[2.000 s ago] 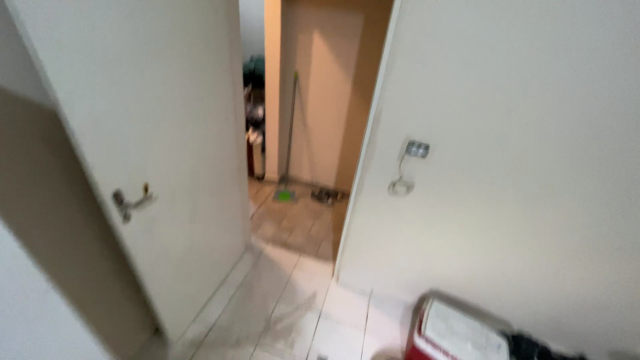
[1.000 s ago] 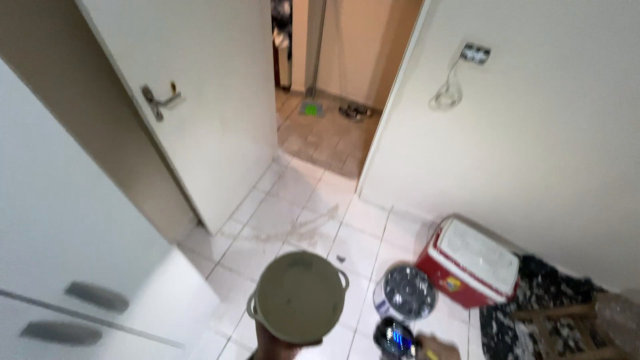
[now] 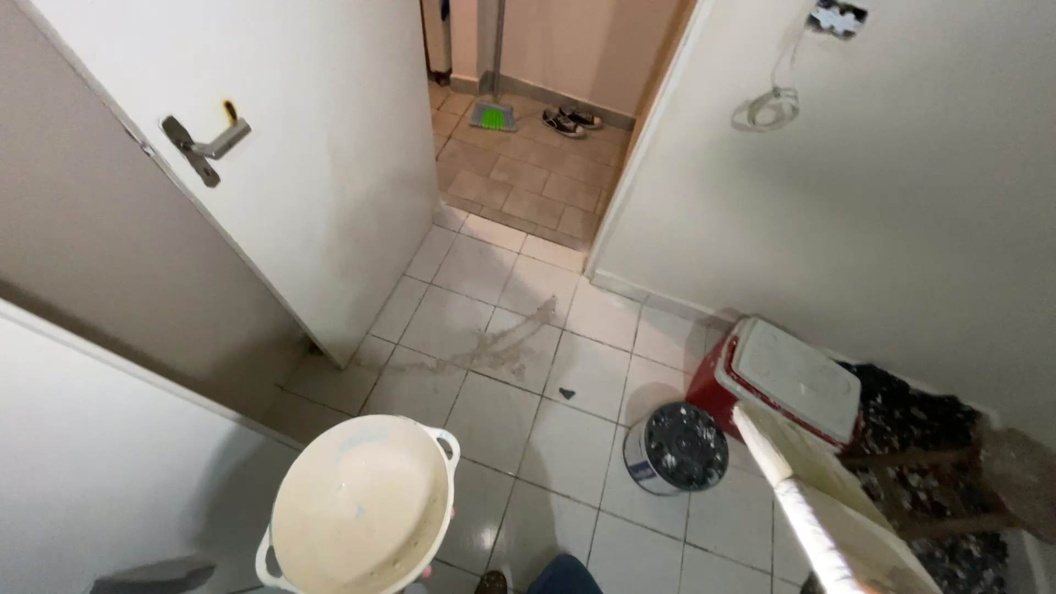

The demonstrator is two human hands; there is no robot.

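A cream round basin [image 3: 363, 503] with two loop handles is at the lower left, open side up, with small marks inside. My left hand [image 3: 426, 571] holds it from below; only fingertips show at its right rim. At the lower right, close to the camera, is a long pale flat object [image 3: 796, 511] with a bright white edge, its kind unclear. My right hand cannot be made out clearly; an orange-brown patch shows by this object at the bottom edge. A bucket [image 3: 676, 448] with a dark, paint-spotted lid stands on the tiles between the two.
A red cooler [image 3: 792, 379] with a pale lid stands against the right wall, beside a spotted dark cloth [image 3: 907, 412]. A white door [image 3: 330, 148] stands ajar at the left. Past the doorway are a broom [image 3: 493, 115] and shoes [image 3: 569, 121]. Coiled cable [image 3: 771, 110] hangs on the wall.
The basin's inside now faces the camera; a second ago a flatter, olive-looking round face showed. The pale object has come into view at the lower right, where a hand with a dark, blue-lit item was seen.
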